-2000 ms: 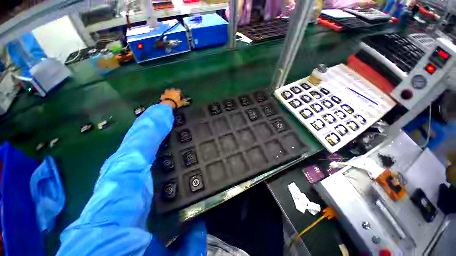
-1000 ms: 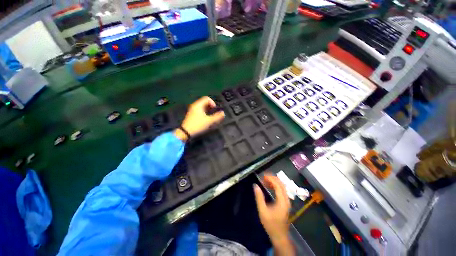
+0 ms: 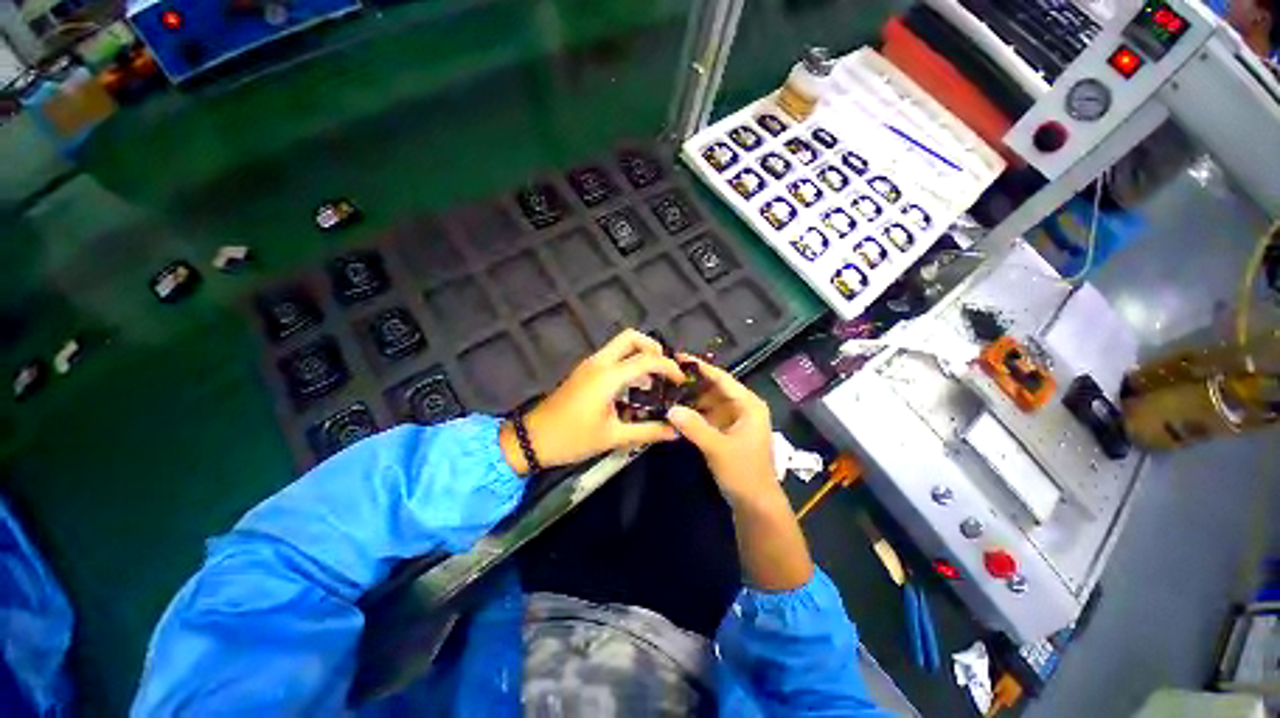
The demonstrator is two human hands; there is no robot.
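Note:
My left hand (image 3: 597,408) and my right hand (image 3: 730,424) meet above the front edge of the black parts tray (image 3: 484,302). Their fingers hold a small dark part (image 3: 650,397) between them; the fingers partly cover it, so its exact shape is unclear. The tray has square pockets, several with black watch cases (image 3: 396,333) in them and several without. The white parts tray (image 3: 971,166) lies beyond the black tray's right end, with rows of small dark squares and a blue pen on it.
The dispensing machine (image 3: 898,421) stands at right, with an orange fixture block (image 3: 1018,373) and a black fixture (image 3: 1096,415) on its bed. A brass-gold barrel (image 3: 1204,396) hangs at far right. Blue-handled pliers (image 3: 920,626) lie in front. Small loose parts (image 3: 173,281) lie on the green mat.
My left hand has moved from the tray's far side towards its front edge. My right hand has come up to meet it at the small part. The view has tilted down.

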